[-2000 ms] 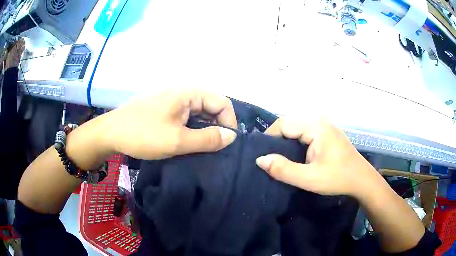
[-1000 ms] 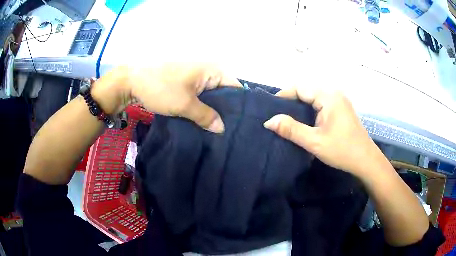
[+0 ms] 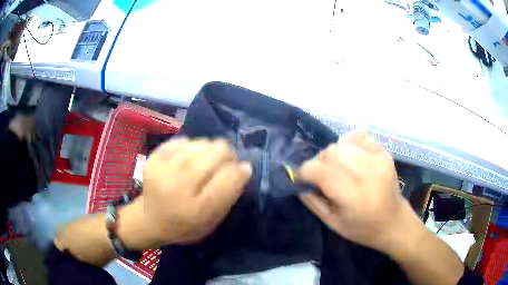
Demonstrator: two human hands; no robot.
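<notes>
A dark garment (image 3: 278, 234) lies over my lap, its waistband reaching up to the table edge. Its top opening is spread, showing a slightly shiny dark inside, a thin vertical strip that looks like a zip (image 3: 265, 167) and a small yellow mark. Pale inner fabric (image 3: 267, 276) shows at the bottom. My left hand (image 3: 195, 186) is closed on the left side of the opening, blurred. My right hand (image 3: 353, 192) grips the right side, its fingertips blurred.
The white machine table (image 3: 234, 44) spans the top, with a measuring tape (image 3: 445, 158) along its edge. A small pink tool (image 3: 430, 59) lies right. A red basket (image 3: 120, 161) is left of my lap, a cardboard box (image 3: 480, 222) right. Another person's hand (image 3: 23, 125) shows far left.
Both hands have moved down from the waistband edge and closed on the opening's sides. The garment, earlier seen from its flat outside, now shows its opening and inside. More of the basket is visible.
</notes>
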